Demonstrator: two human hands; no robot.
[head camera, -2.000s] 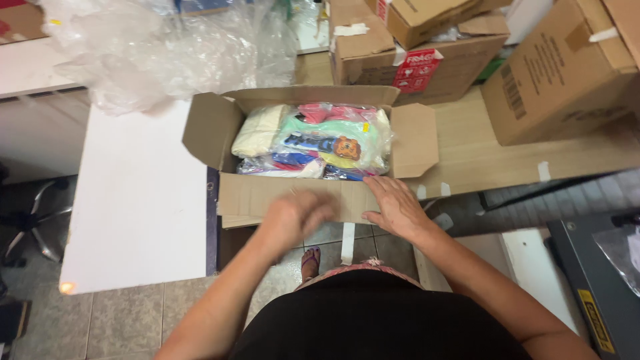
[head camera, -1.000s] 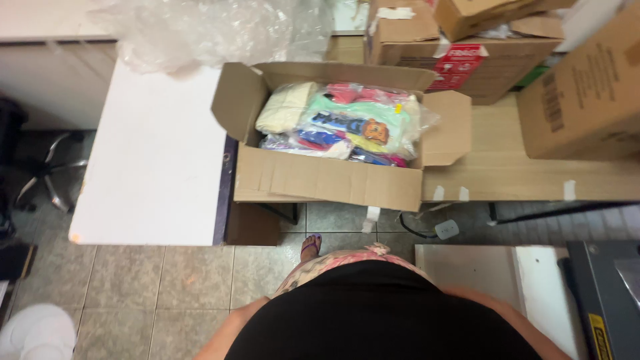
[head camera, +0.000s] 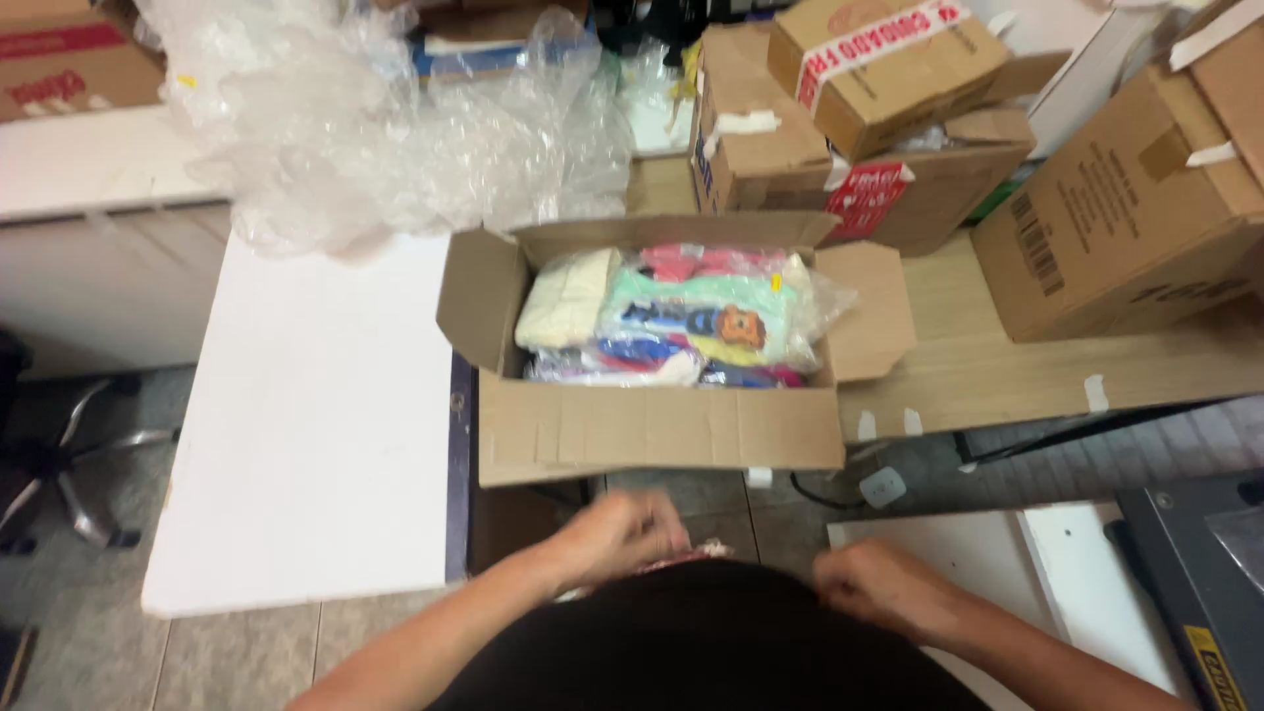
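An open cardboard box (head camera: 662, 425) with its flaps folded out holds several folded garments (head camera: 701, 306) in clear plastic bags; a mint one with a printed lion-like figure lies on top. Below the box's front flap, my left hand (head camera: 632, 533) is near the front of my black top, its fingers curled. My right hand (head camera: 869, 583) is at the right side of the top, also curled. Blur and the angle hide whether either hand holds the cloth. Neither hand touches the box.
Crumpled clear plastic wrap (head camera: 395, 148) lies at the back left, over the white tabletop (head camera: 326, 425). Taped cardboard boxes (head camera: 889, 69) are stacked behind the box. A larger carton (head camera: 1116, 217) stands on the wooden table (head camera: 948, 385) at right. A wheeled chair base (head camera: 69, 454) is at far left.
Two seconds ago both hands were at the box's front flap; one second ago they were out of sight. Now both show near my top. The box's front flap remains folded out.
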